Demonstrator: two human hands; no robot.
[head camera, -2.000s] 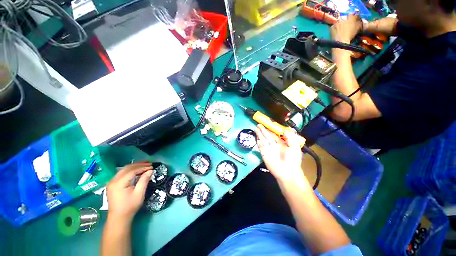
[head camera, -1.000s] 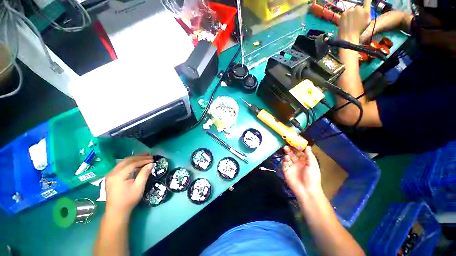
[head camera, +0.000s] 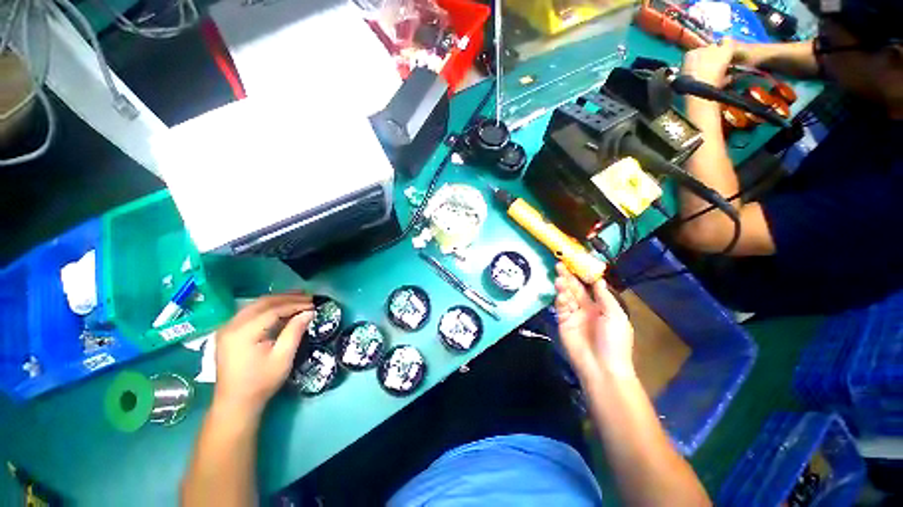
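Observation:
Several round black housings with green boards and white parts lie on the green mat; one is at the front centre (head camera: 403, 368). My left hand (head camera: 259, 347) has its thumb and fingertips at the left rim of the upper-left housing (head camera: 325, 320), partly hiding it. My right hand (head camera: 597, 332) is palm up, fingers apart and slightly curled, its fingertips at the rear end of the orange-yellow electric screwdriver (head camera: 548, 233). The screwdriver lies on the mat, bit pointing up-left. Dark tweezers (head camera: 457, 281) lie between the housings. No screw can be made out.
A tub of small parts (head camera: 455, 216) stands behind the tweezers. A white-topped machine (head camera: 282, 168) is behind the housings. Green and blue bins (head camera: 149, 259) and a solder reel (head camera: 149, 401) are left. A black station (head camera: 584, 163), a blue crate (head camera: 708, 396) and another person (head camera: 822, 208) are right.
My right hand has drawn back from beside the screwdriver's middle to its rear end. My left hand stays at the same housing. The whole view has shifted slightly.

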